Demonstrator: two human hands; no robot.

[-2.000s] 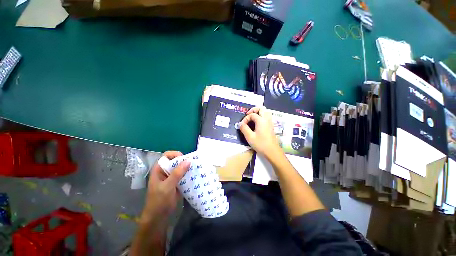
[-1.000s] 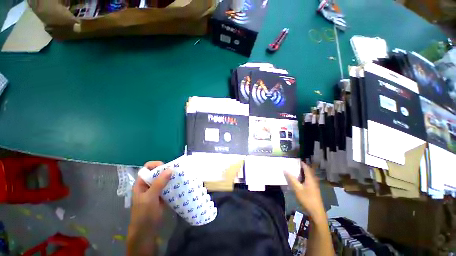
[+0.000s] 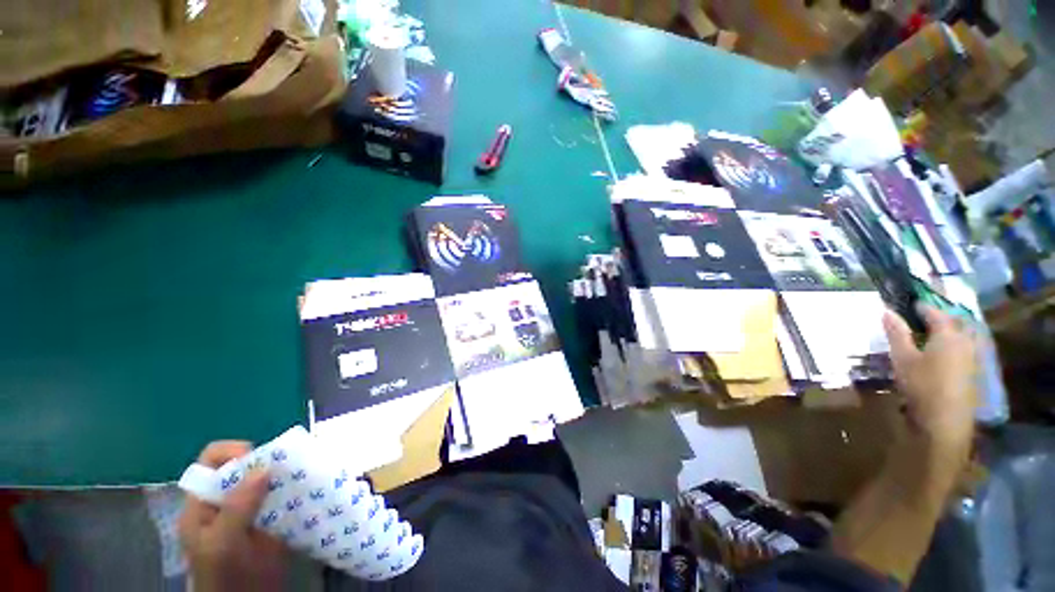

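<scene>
My left hand (image 3: 235,520) holds a curled white sticker sheet (image 3: 330,515) with rows of blue "4G" marks, at the lower left. A stack of flat box blanks (image 3: 376,335) lies in front of me at the table edge, with black "THINK…" panel, wave logo, picture panel and white flaps. No round sticker shows beside the white square on its top blank. My right hand (image 3: 939,376) is stretched far right, slightly blurred, at dark edges beyond the large pile of blanks (image 3: 694,249); whether it grips anything is unclear.
An open brown carton (image 3: 249,110) stands back left. Beside it is a black made-up box (image 3: 399,133) with a white roll on top. A red utility knife (image 3: 495,150) and a pale bundle (image 3: 575,75) lie behind. More printed blanks (image 3: 648,538) show below the table edge.
The view has swung right. My right hand has left the front stack for the far right. The round mark seen on the front stack's top blank is gone. My left hand keeps the sheet.
</scene>
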